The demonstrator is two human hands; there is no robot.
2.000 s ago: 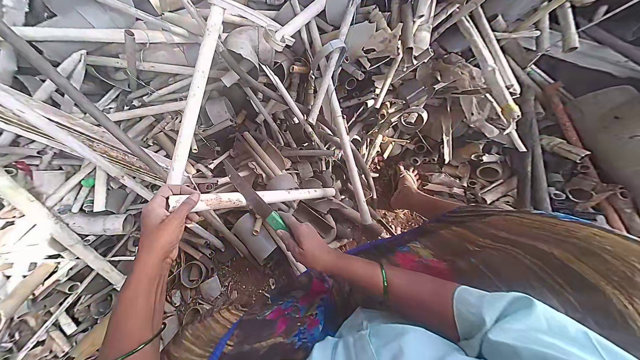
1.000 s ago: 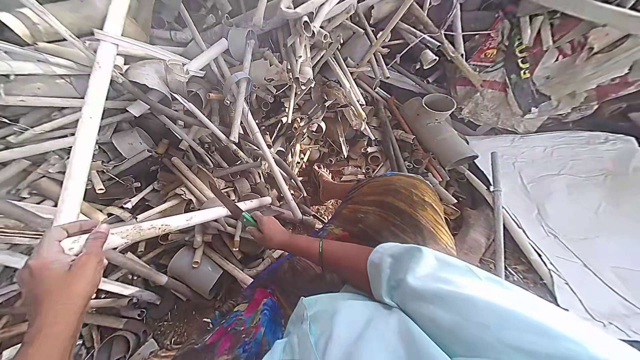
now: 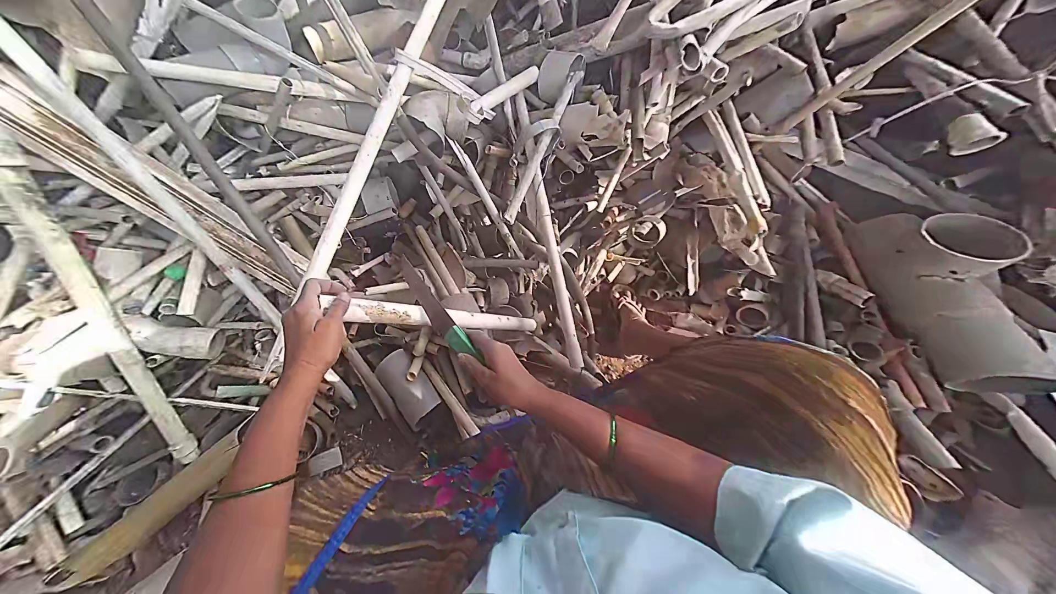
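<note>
My left hand (image 3: 313, 327) is closed around the left end of a white plastic pipe (image 3: 429, 318), which lies roughly level across the view. A long white pipe (image 3: 371, 144) slants up and away from that same hand; whether the two are joined is hidden by the fingers. My right hand (image 3: 497, 371) grips the green handle of a saw or long knife (image 3: 425, 297). Its dark blade crosses the level pipe right of the middle and points up and to the left. Whether the blade's edge touches the pipe cannot be told.
Scrap pipes of many widths are heaped all around. A wide grey pipe fitting (image 3: 957, 289) lies at the right, and a short grey pipe piece (image 3: 407, 388) is just below the hands. A bare foot (image 3: 635, 322) rests among the scraps. A long grey-green pipe (image 3: 99, 305) slants at the left.
The view has swung back left since a second ago, when a white sheet showed at the right. Both hands keep hold of the pipe and the green-handled tool.
</note>
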